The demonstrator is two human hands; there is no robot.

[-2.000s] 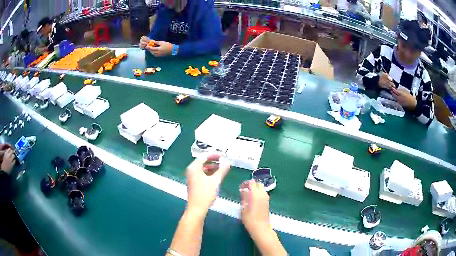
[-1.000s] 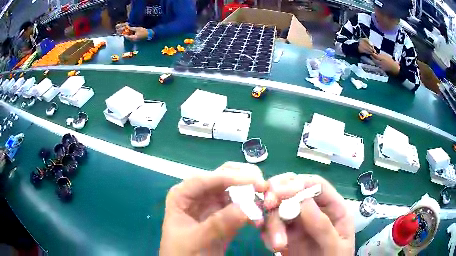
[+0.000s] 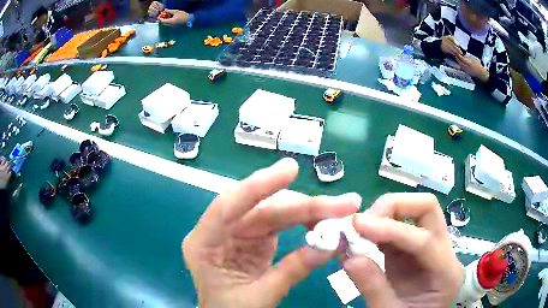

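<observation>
My left hand pinches a white earbud between thumb and forefinger, close in front of me. My right hand pinches a white piece that touches the earbud; I cannot tell whether it is a second earbud or a folded wipe. The fingertips of both hands nearly meet and partly hide these pieces. A flat white square lies on the green worktop below the hands. A white-rimmed charging case stands on the belt just beyond my fingers.
White gift boxes line the green belt. Black cases are heaped at left. A red-capped bottle stands at right beside a round-topped object. A black blister tray lies across the belt. A person in checks sits opposite, right.
From one second ago, my left hand has opened its palm to view and now pinches the earbud; the hands' white pieces have come together. The view has shifted, and the white square now shows below.
</observation>
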